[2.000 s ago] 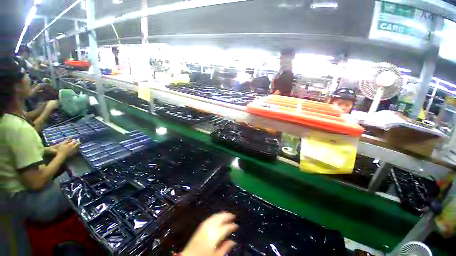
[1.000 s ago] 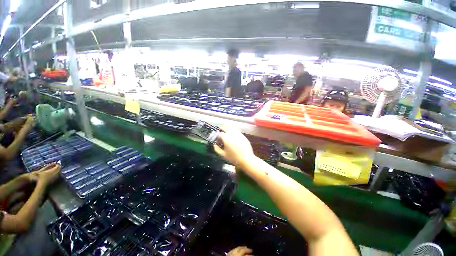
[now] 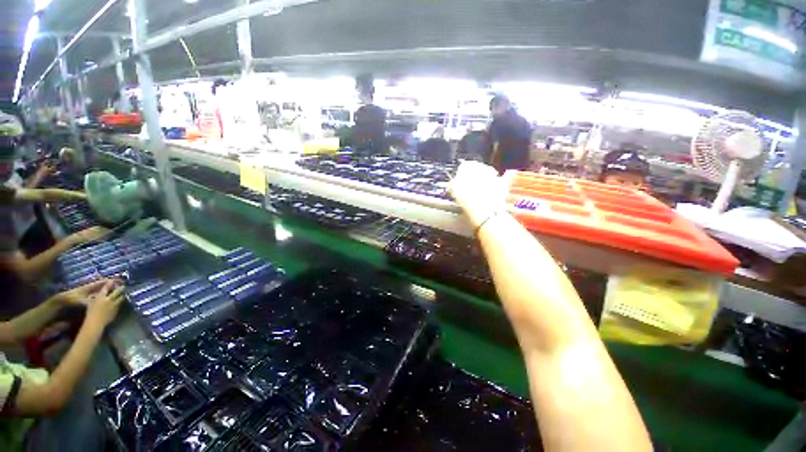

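My right hand (image 3: pixel 478 187) reaches far forward at the end of my bare arm, over the upper shelf. It is at the right end of a dark tray with rows of small items (image 3: pixel 376 170), just left of the orange-red divided tray (image 3: pixel 610 212). The fingers are small and blurred, so I cannot tell if they hold anything. My left hand is out of view. Glossy black blister trays with rectangular pockets (image 3: pixel 265 371) lie in front of me, and another shiny black tray (image 3: pixel 460 410) lies lower to their right.
A green conveyor surface (image 3: pixel 495 353) runs behind the black trays. Neighbouring workers' hands (image 3: pixel 102 296) are beside blue-grey filled trays (image 3: pixel 190 305) on the left. A yellow bag (image 3: pixel 663 305) hangs from the shelf. A white fan (image 3: pixel 728 150) and people stand beyond it.
My right hand held a small dark part above the conveyor one second ago and has moved up and forward to the shelf tray. The fingers seen at the bottom edge have left view.
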